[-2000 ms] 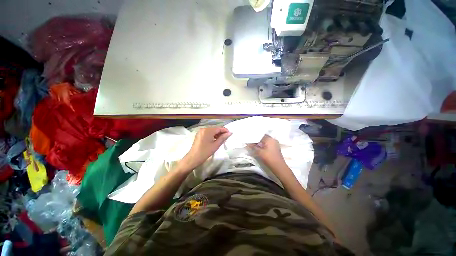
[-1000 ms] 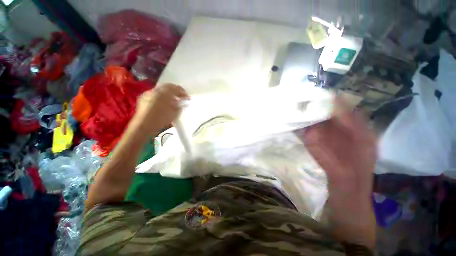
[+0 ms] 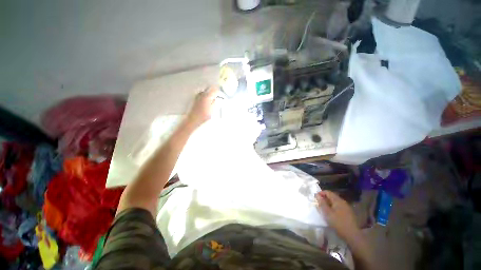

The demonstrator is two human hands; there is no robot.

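A white fabric piece (image 3: 232,174), strongly overexposed, runs from the lap up over the table edge to the needle area of the overlock machine (image 3: 303,103). My left hand (image 3: 203,104) is at the upper left edge of the fabric, left of the green-labelled head; glare hides its fingertips and what they touch. My right hand (image 3: 332,206) pinches the right edge of the fabric near the lap, below the table edge. The presser foot area is lost in the glare.
White cut pieces (image 3: 393,100) hang over the table right of the machine. The pale table (image 3: 137,121) extends left. Red and orange cloth (image 3: 79,203) and pink plastic bags (image 3: 87,126) are heaped left. Purple (image 3: 385,179) and blue (image 3: 384,207) items lie low right.
The fabric has moved from the lap up to the machine head. My left hand has reached forward beside the head; my right hand has lowered to the fabric's right edge. The view has shifted.
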